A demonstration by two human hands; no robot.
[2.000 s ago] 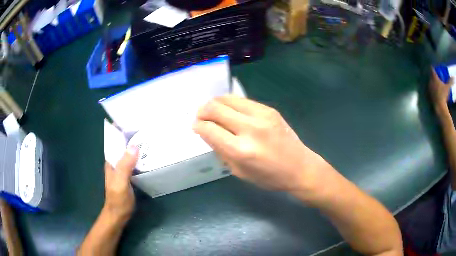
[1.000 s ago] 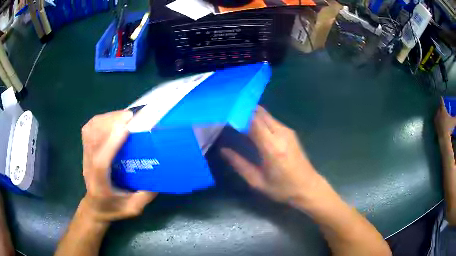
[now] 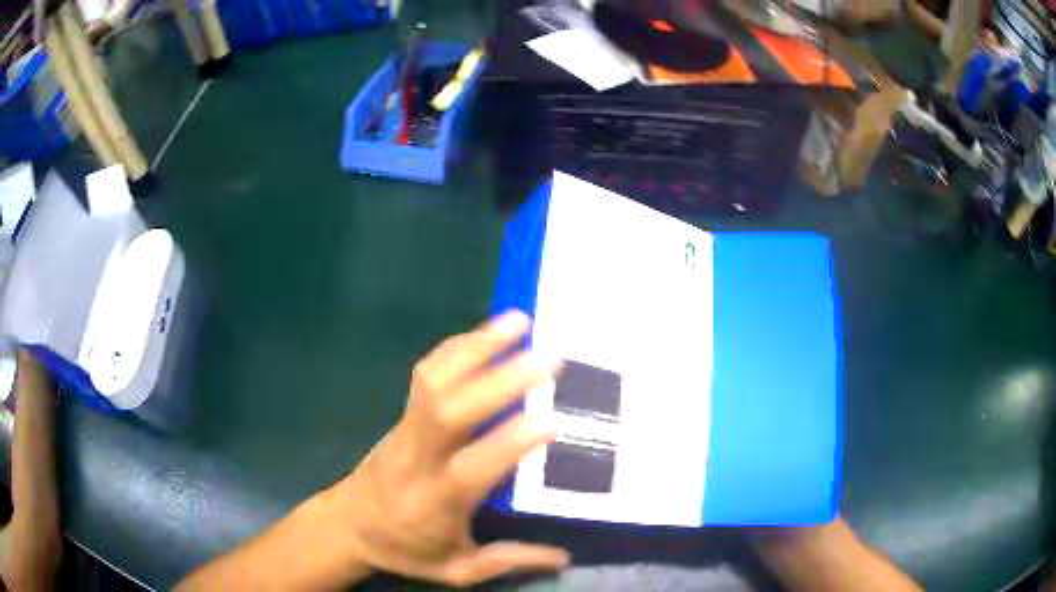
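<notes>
A retail carton point(image 3: 666, 278) is tilted up before me. One white side with dark printed blocks and a plain blue side face me; more blue shows along its left edge. My left hand point(image 3: 463, 451) is at its left side, fingers spread, fingertips over the white side's edge, thumb clear below the carton. My right hand's wrist point(image 3: 828, 561) shows at the carton's lower right edge. Its fingers are hidden behind the carton, which it appears to hold up. The carton's inside is not visible.
At left, a white oblong appliance point(image 3: 139, 318) stands in another open carton point(image 3: 58, 272), beside another person's forearm point(image 3: 35, 474). Beyond stand a blue tool bin point(image 3: 394, 156), a black audio unit point(image 3: 660, 150) and a brown carton piece point(image 3: 869, 139). Cables tangle at far right.
The carton was open with white flaps up, then was turned over, and now shows a printed white side and a blue side. My left hand's fingers have spread; my right hand has gone behind it.
</notes>
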